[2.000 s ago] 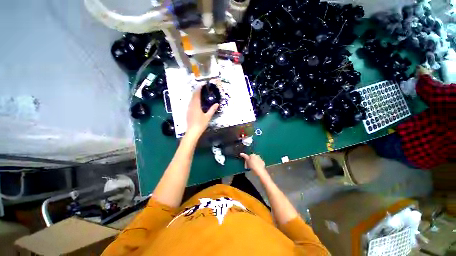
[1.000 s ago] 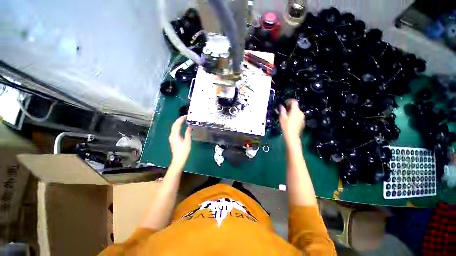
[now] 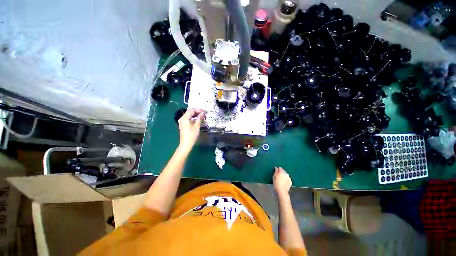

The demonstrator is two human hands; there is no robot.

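Note:
A black round part (image 3: 227, 103) sits under the press head (image 3: 226, 67) at the centre of the white, black-specked work plate (image 3: 205, 123). A second black round part (image 3: 255, 93) stands on the plate's right side. My left hand (image 3: 190, 124) is over the plate's front left corner, with thumb and fingertips together; whether it pinches something small cannot be told. My right hand (image 3: 282, 180) is at the bench's front edge, right of the plate, fingers curled, with no object visible in it.
Black parts with thin leads (image 3: 330, 80) are heaped on the right. A white perforated tray (image 3: 403, 157) lies far right, near a person's red-black sleeve (image 3: 437, 212). A red-handled tool (image 3: 260, 65) lies at the plate's back edge. White scraps (image 3: 219, 157) lie in front. An open carton (image 3: 70, 210) stands lower left.
A black part now stands on the plate's right side. My left hand moved from the plate's left front edge onto its corner. My right hand moved from the heap back to the bench's front edge.

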